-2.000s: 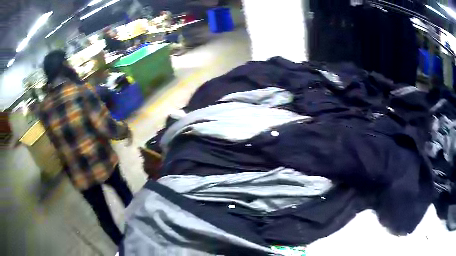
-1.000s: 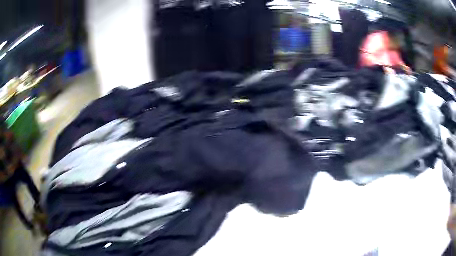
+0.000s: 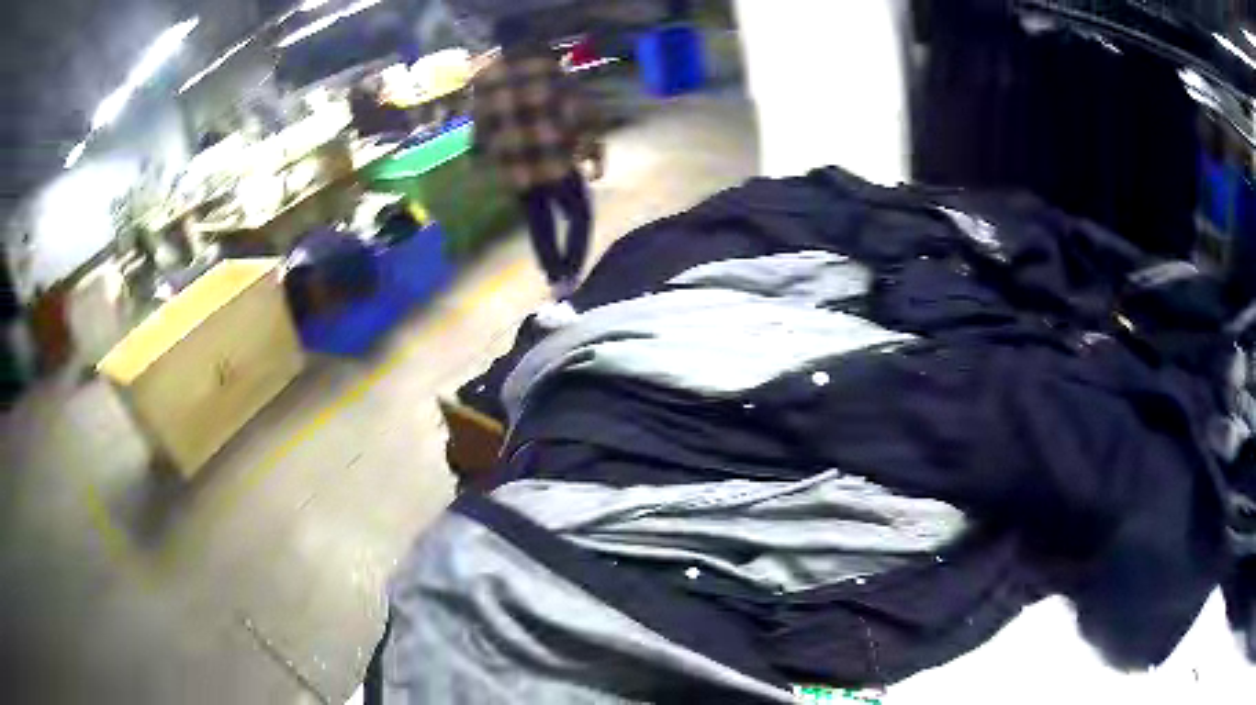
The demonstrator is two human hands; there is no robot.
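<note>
A heaped garment pile (image 3: 882,400), dark navy-black with pale grey inner sides showing, lies in front of me on a white-covered table (image 3: 1026,661). A grey panel with a dark edge band (image 3: 482,606) hangs at the near left of the pile. A few small white dots, perhaps snaps or labels, show on the dark cloth. Neither of my hands is in the picture.
A person in a checked shirt (image 3: 530,131) is on the floor beyond the pile. A tan cart (image 3: 214,358), a blue bin (image 3: 393,282) and a green crate (image 3: 475,179) are at left. A white pillar (image 3: 827,90) is behind the pile.
The view swung right, then back left. The person in the checked shirt has moved farther off, past the green crate. The garment pile looks unchanged.
</note>
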